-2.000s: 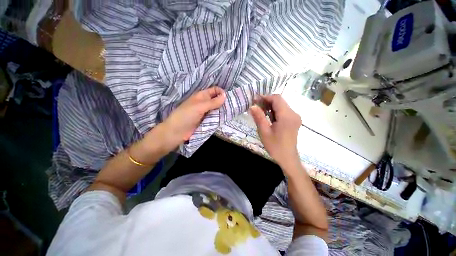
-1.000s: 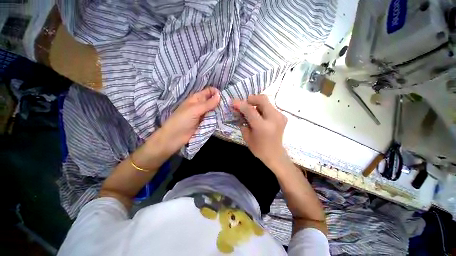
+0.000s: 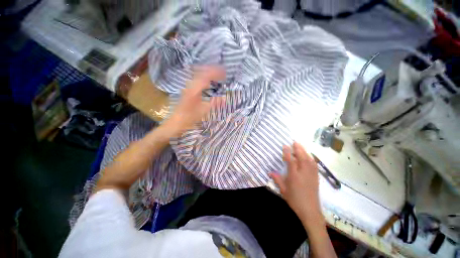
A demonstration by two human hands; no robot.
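Note:
The striped garment piece [image 3: 242, 131] lies heaped and spread over the machine table, its lower edge near the table's front. My left hand [image 3: 196, 98] is over the cloth at the upper left, blurred, fingers apart; whether it touches or grips the cloth cannot be told. My right hand [image 3: 298, 176] lies at the cloth's right edge with fingers spread, holding nothing. The dark thread snips [image 3: 328, 172] lie on the table just right of my right hand. The presser foot area [image 3: 329, 136] of the sewing machine [image 3: 398, 95] is to the right of the cloth.
Shears [image 3: 407, 221], an orange-brown handled tool [image 3: 387, 225] and a small black object [image 3: 437, 243] lie at the right. A thin dark metal tool [image 3: 372, 161] lies on the table. More striped cloth [image 3: 131, 146] hangs at a blue container [image 3: 101, 146] on the left. Another table is upper left.
Both hands have let go of the pinched edge. My left hand has moved up over the cloth, my right hand right and down. The cloth is spread wider, the snips now show, and the view has shifted.

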